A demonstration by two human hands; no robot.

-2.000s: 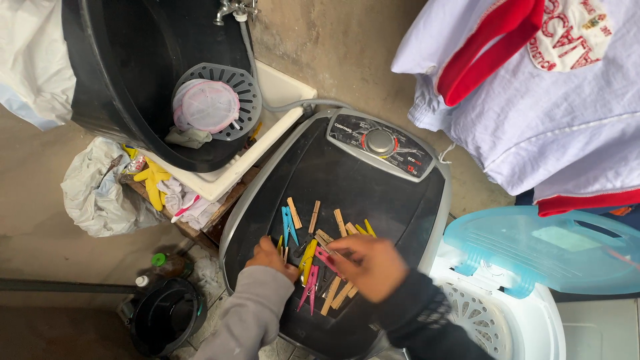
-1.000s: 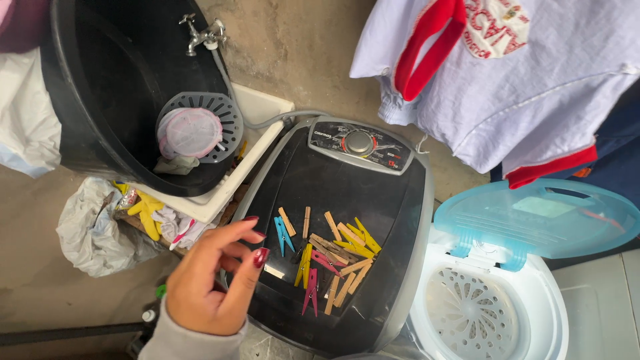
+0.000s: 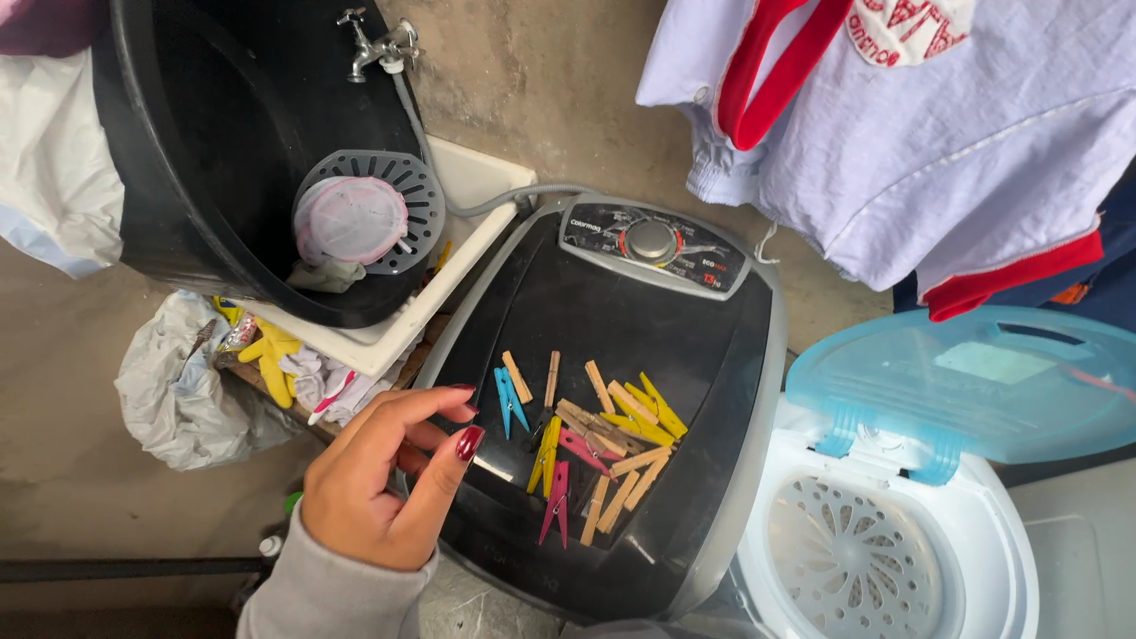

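Note:
Several clothespins lie in a loose pile on the black lid of a washing machine (image 3: pixel 568 311). Among them are a blue clothespin (image 3: pixel 510 402) at the pile's left, yellow ones (image 3: pixel 546 455), a pink one (image 3: pixel 556 504) at the lower edge and bare wooden ones (image 3: pixel 646 479). My left hand (image 3: pixel 386 475), in a grey sleeve, hovers at the lid's left edge, just left of the pile. Its thumb and index finger are apart with nothing between them. My right hand is out of view.
A black tub (image 3: pixel 151 177) holding a grey perforated disc (image 3: pixel 422 191) stands at the upper left, by a metal tap (image 3: pixel 377 49). White garments with red trim (image 3: pixel 879 151) hang at the upper right. Below them is a white spin dryer (image 3: pixel 985 524) with its blue lid (image 3: pixel 958 373) raised.
Two seconds ago both hands were at the clothespins. My left hand has drawn back to the left of them, and my right hand has gone out of view.

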